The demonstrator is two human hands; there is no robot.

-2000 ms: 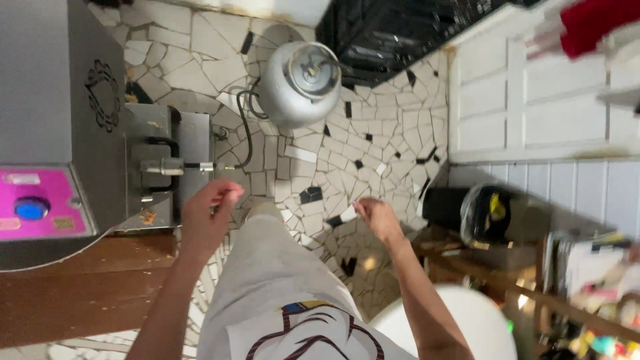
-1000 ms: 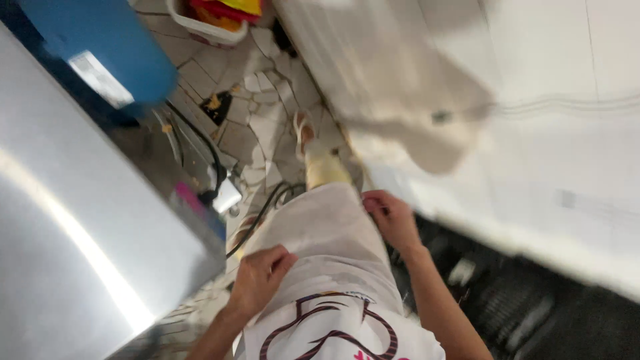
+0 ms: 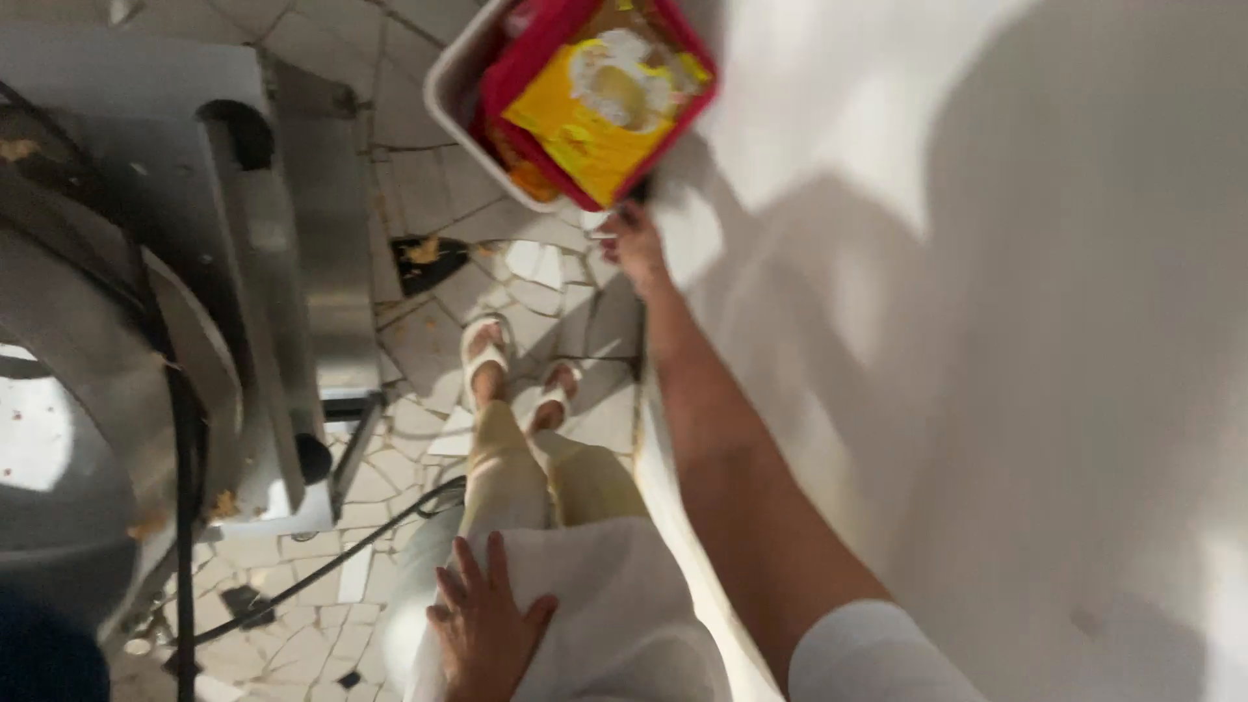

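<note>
My right hand point(image 3: 634, 246) reaches forward along the white wall to the near corner of a red tray point(image 3: 507, 83); whether its fingers touch or grip the tray cannot be told. On that tray lies a yellow packet point(image 3: 585, 117). A white plastic bin point(image 3: 450, 107) stands below it, with more packets inside. My left hand point(image 3: 485, 624) rests with spread fingers on the front of the white apron point(image 3: 614, 604) and holds nothing.
At the left is a metal machine point(image 3: 302, 253) with crumbs on it and a black cable point(image 3: 331, 565) across the broken-tile floor point(image 3: 429, 341). A pale wall point(image 3: 975, 341) runs close along the right. A gas cylinder point(image 3: 419, 585) is partly hidden beside the apron.
The view has turned a lot. My right hand has stretched forward from near the apron to the red tray. My left hand's fingers have spread on the apron.
</note>
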